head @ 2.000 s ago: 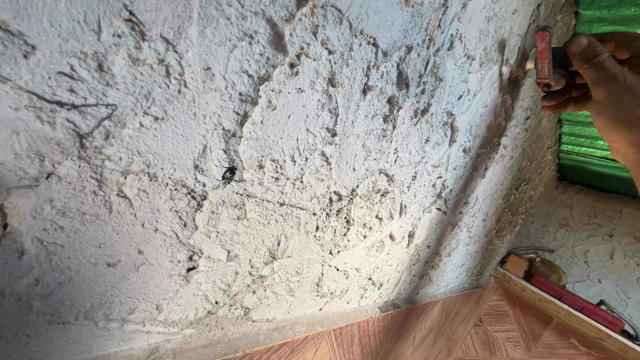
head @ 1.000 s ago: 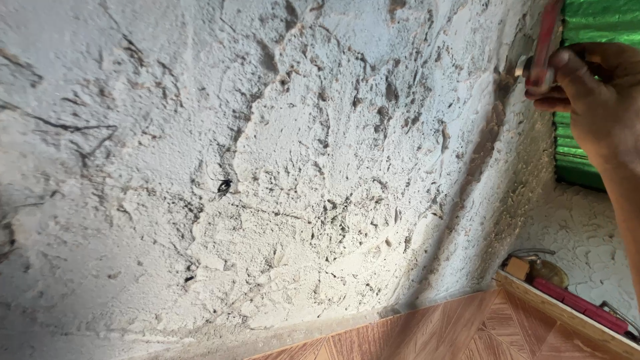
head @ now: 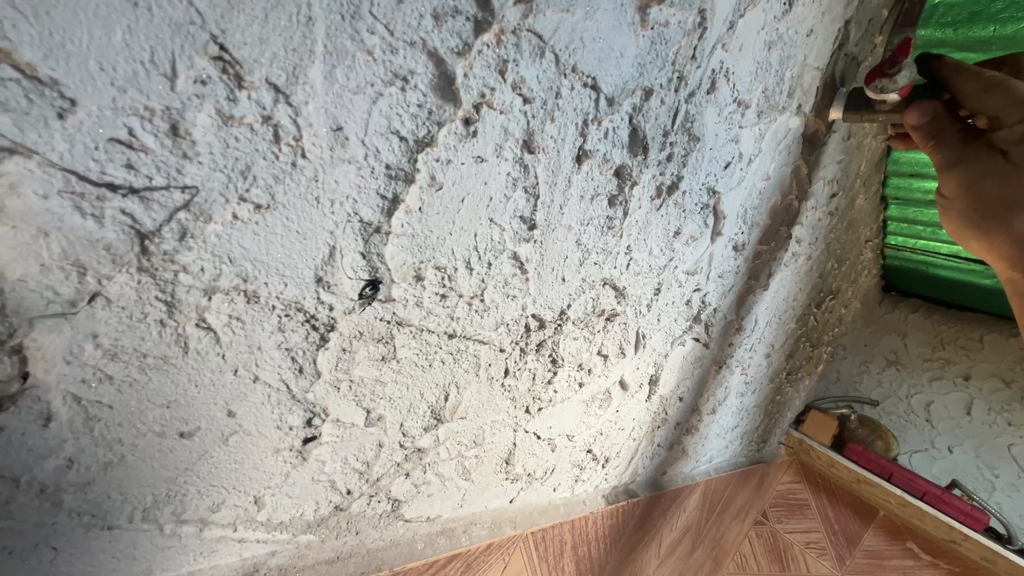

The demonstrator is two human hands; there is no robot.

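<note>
At the upper right, my right hand (head: 968,136) has its thumb and fingers closed around what looks like a small metal valve (head: 868,108) with a red lever (head: 894,68). The valve's pale end lies close to the rough whitewashed wall (head: 496,264), near a dark recess in it; whether it touches or is joined to anything there cannot be told. My fingers hide part of the valve body. My left hand is out of view.
Green corrugated sheeting (head: 936,216) stands behind my right hand. Below it, a wooden ledge (head: 920,496) bears a dark red bar-shaped object (head: 916,486), a tan block (head: 820,426) and a flexible metal hose (head: 992,512). Patterned wood-look flooring (head: 688,536) meets the wall's base.
The red lever, facing the camera two seconds ago, has turned and now points up and away beside the wall. My right hand has changed its grip around the valve.
</note>
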